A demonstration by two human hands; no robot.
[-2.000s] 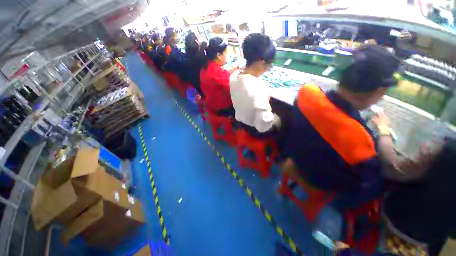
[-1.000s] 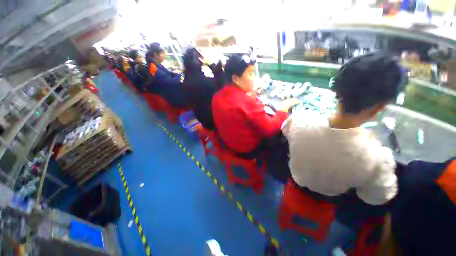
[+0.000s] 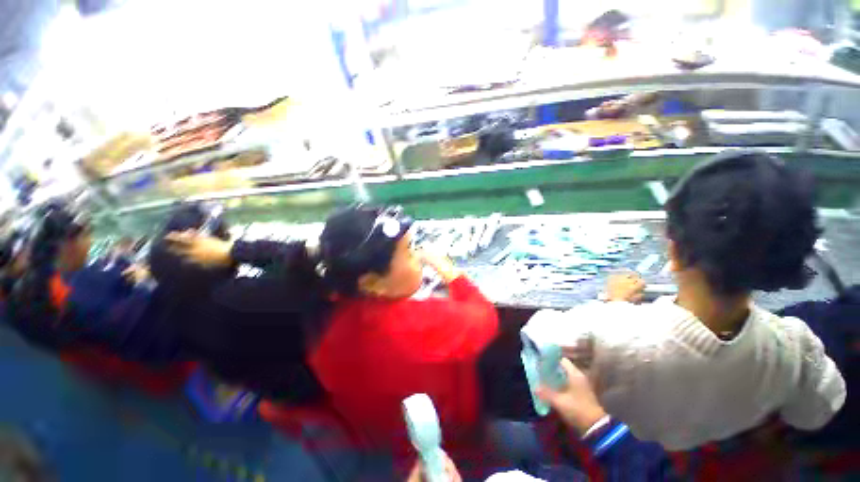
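Observation:
My left hand is at the bottom edge, mostly cut off, and holds a pale mint handheld mini fan that points up. My right hand, with a dark blue sleeve and striped cuff, holds another mint mini fan upright, in front of the light sweater of a seated person. The picture is blurred, so the grilles cannot be made out. Many pale mint and white pieces lie spread on the silvery bench beyond.
A person in red and a person in a light sweater sit close in front, facing the bench. More people in dark clothes sit to the left. A green conveyor belt and a shelf of parts stand behind.
The view has swung from the blue aisle towards the bench, and the seated people appear nearer. Both hands with fans now show; before, only small parts showed at the bottom edge.

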